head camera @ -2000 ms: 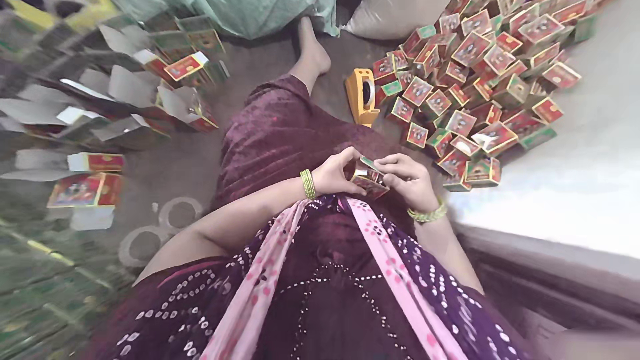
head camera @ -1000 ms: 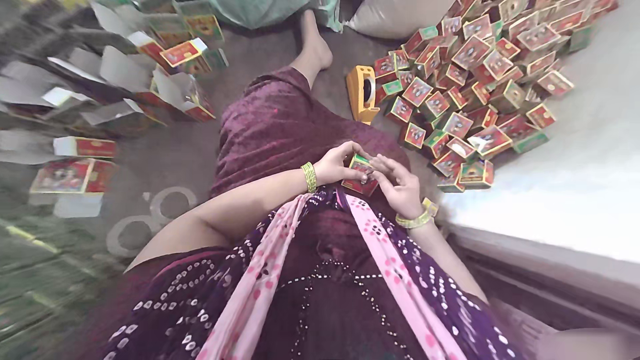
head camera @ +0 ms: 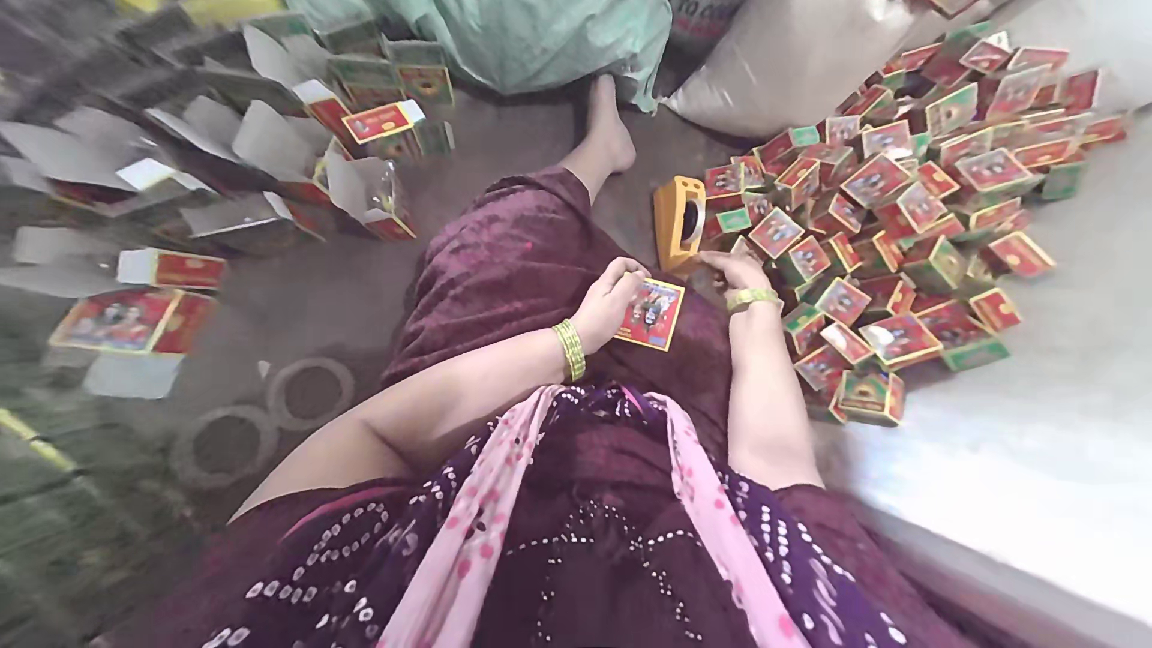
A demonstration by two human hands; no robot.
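Observation:
My left hand holds a small red printed cardboard box by its left side, above my lap, with its picture face up. Apart from it, my right hand reaches to the near end of a yellow tape dispenser, its fingertips at or just beside the dispenser's lower edge. Whether those fingers pinch any tape is too small to tell. A dark round opening with a pale rim shows in the dispenser's side. Right beside the dispenser lies a large heap of similar small closed boxes.
Several open cartons with raised pale flaps stand at the left, and more printed boxes lie nearer me. A green sack and a pale sack are at the back. My bare foot rests between them and my lap.
My right hand has left the small box and moved forward and right to the tape dispenser. My left hand keeps the box, whose printed face now shows more fully.

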